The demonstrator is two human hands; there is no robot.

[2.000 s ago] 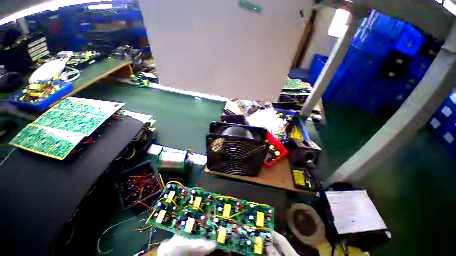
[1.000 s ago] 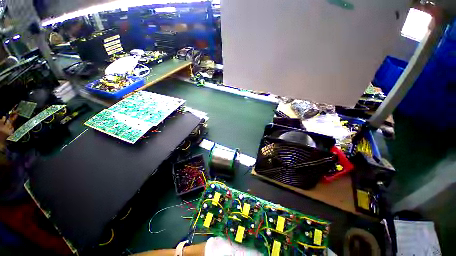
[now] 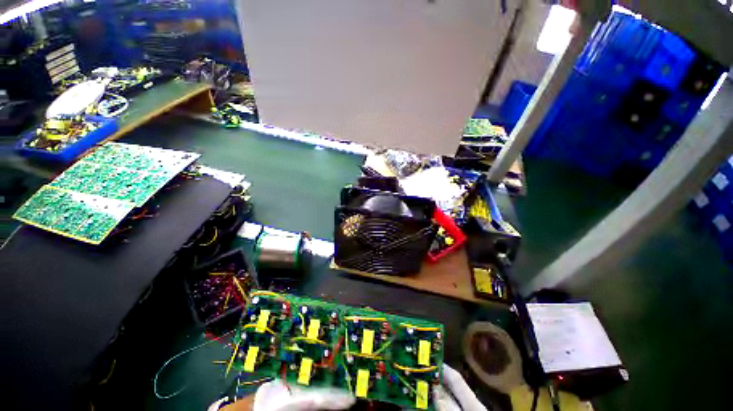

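Observation:
A green PCB panel (image 3: 337,341) with yellow transformers and red and yellow lead wires lies component side up at the bottom centre. My left hand (image 3: 301,396), in a white glove, holds its near edge and is partly cut off by the picture's lower edge. My right hand (image 3: 458,392), also in a white glove, grips the panel's right end and is partly cut off too. The fingers under the panel are hidden.
A wire box (image 3: 219,290) and solder wire reel (image 3: 278,250) stand behind the panel. The fume fan (image 3: 384,237) is beyond, with a red tray (image 3: 444,238) beside it. Finished panels (image 3: 112,189) lie on a black sheet (image 3: 88,309) at left. The soldering station (image 3: 572,339) is at right.
The camera view swung right and back. The panel is held slightly higher and flatter than two seconds ago, still in both gloved hands.

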